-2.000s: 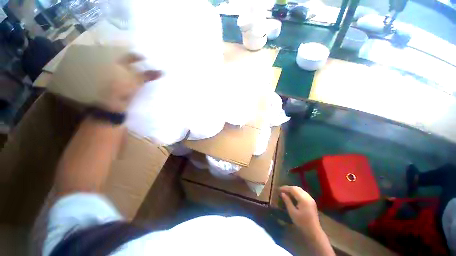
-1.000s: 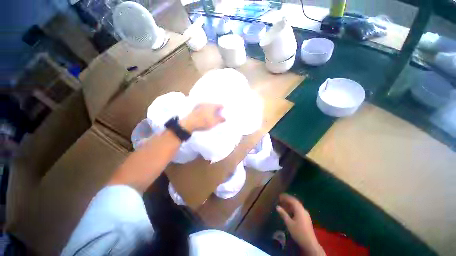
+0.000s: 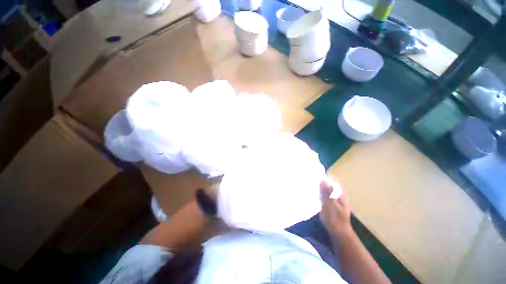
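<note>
A wrapped tub [image 3: 272, 186], a large round bundle in thin white wrapping and overexposed, is close in front of my chest. My right hand [image 3: 335, 208] grips its right edge, with the thumb at a bit of wrapping. My left hand [image 3: 212, 206] is at its lower left; the black-banded wrist shows and the fingers are hidden behind the bundle. Several other wrapped tubs [image 3: 161, 119] sit close together on a cardboard sheet [image 3: 172, 188] to the left and behind. Overexposure hides where some bundles meet.
A large open carton [image 3: 55, 183] is at the left. White tubs [image 3: 308, 44] stand stacked at the back of the green bench [image 3: 324, 130]. One white bowl [image 3: 364, 118] stands near the cardboard mat [image 3: 410, 194] at the right. A green metal post [image 3: 444, 77] rises at the right.
My right hand has come up from beside the carton onto the wrapped tub. My left hand has come back towards my chest, and the bundle is now close to me. The view has shifted.
</note>
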